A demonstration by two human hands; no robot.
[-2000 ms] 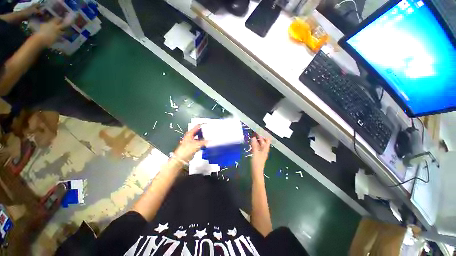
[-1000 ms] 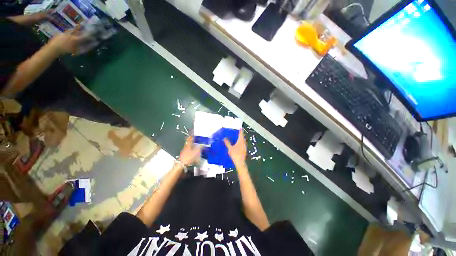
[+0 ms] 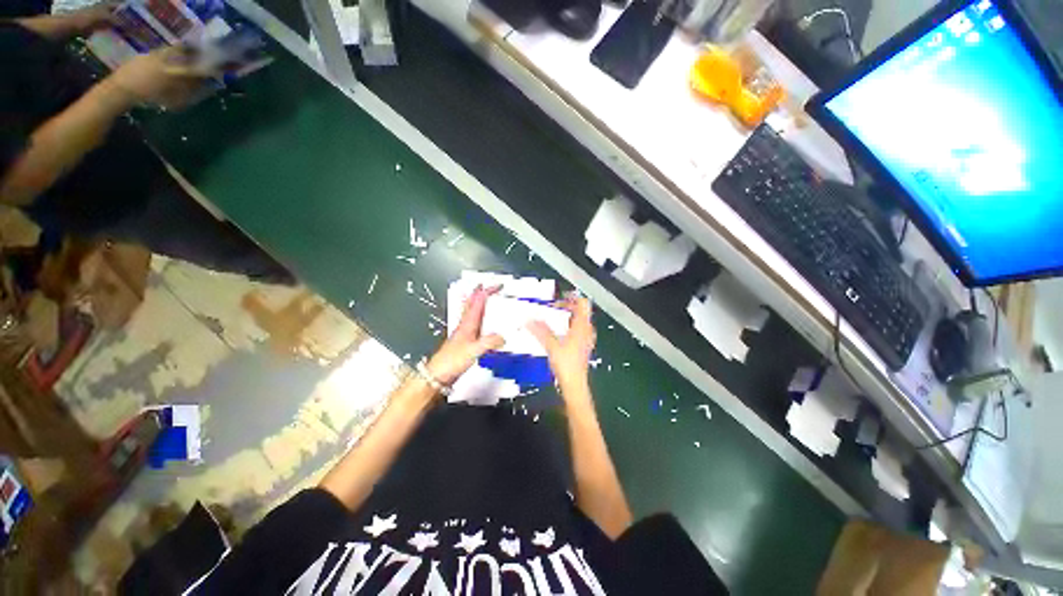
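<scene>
A part-folded white carton (image 3: 521, 323) is held between my two hands over the green work surface. My left hand (image 3: 469, 335) grips its left side and my right hand (image 3: 570, 340) grips its right side, with both thumbs on the white face. Below and behind it lies a stack of blanks (image 3: 476, 382), showing white edges and a blue part under the carton. Some fingers are hidden behind the carton.
White formed pieces (image 3: 725, 317) lie on the dark belt (image 3: 525, 151) beyond the metal rail (image 3: 466, 200). Small die-cut waste is scattered around the stack. A shelf holds a keyboard (image 3: 804, 227), monitor, phone and orange object. Another person's hands (image 3: 163, 76) handle printed blanks at upper left.
The blue side that faced up between my hands a second ago now shows white, and both hands hold it by its sides. The pieces on the belt have shifted toward the lower right.
</scene>
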